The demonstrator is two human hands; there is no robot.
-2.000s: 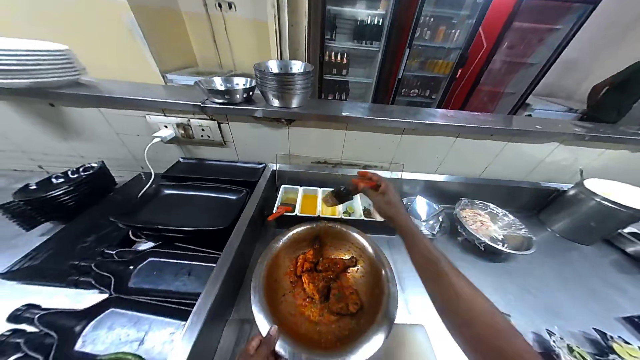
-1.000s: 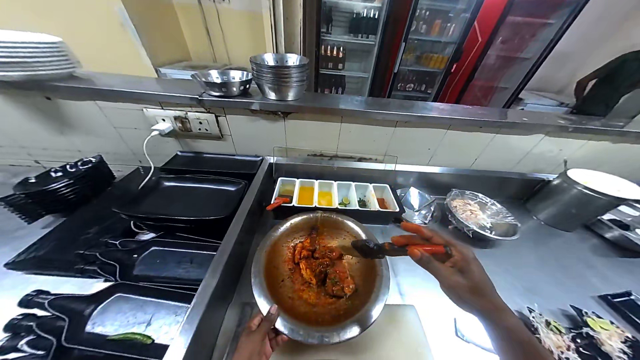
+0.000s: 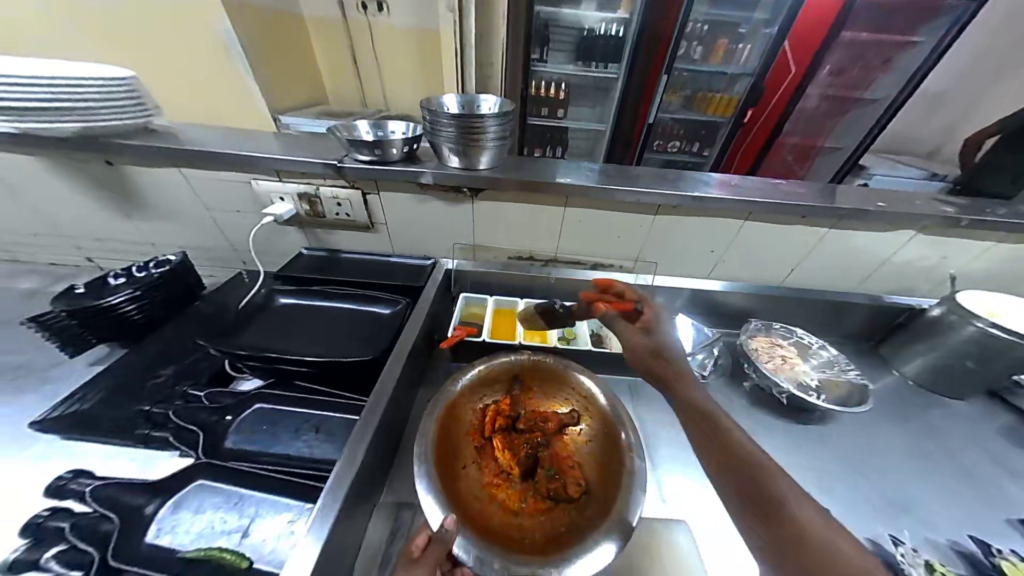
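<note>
My left hand (image 3: 432,549) grips the near left rim of a steel bowl (image 3: 628,472), its thumb on the rim. Inside lie spiced, reddish-brown meat pieces (image 3: 528,448), which look like chicken. My right hand (image 3: 636,332) holds a basting brush (image 3: 552,315) with an orange-red handle, its head pointing left above the row of white condiment containers (image 3: 472,308). Yellow liquid shows in some containers, and lime pieces in another. A second orange-red handle (image 3: 460,336) sticks out of the leftmost one. Whether the brush touches any contents cannot be told.
Black platters (image 3: 320,324) and bottle-shaped black boards (image 3: 280,436) stand at the left. A film-covered bowl (image 3: 800,372) and a steel pot (image 3: 952,344) are at the right. A cutting board (image 3: 660,548) lies partly beneath the bowl. Steel bowls (image 3: 470,132) stand on the ledge; a person (image 3: 996,156) is beyond it.
My right hand has moved the brush from over the meat up to above the condiment containers. Two seconds ago it was also over the containers. My left hand has stayed at the bowl's rim.
</note>
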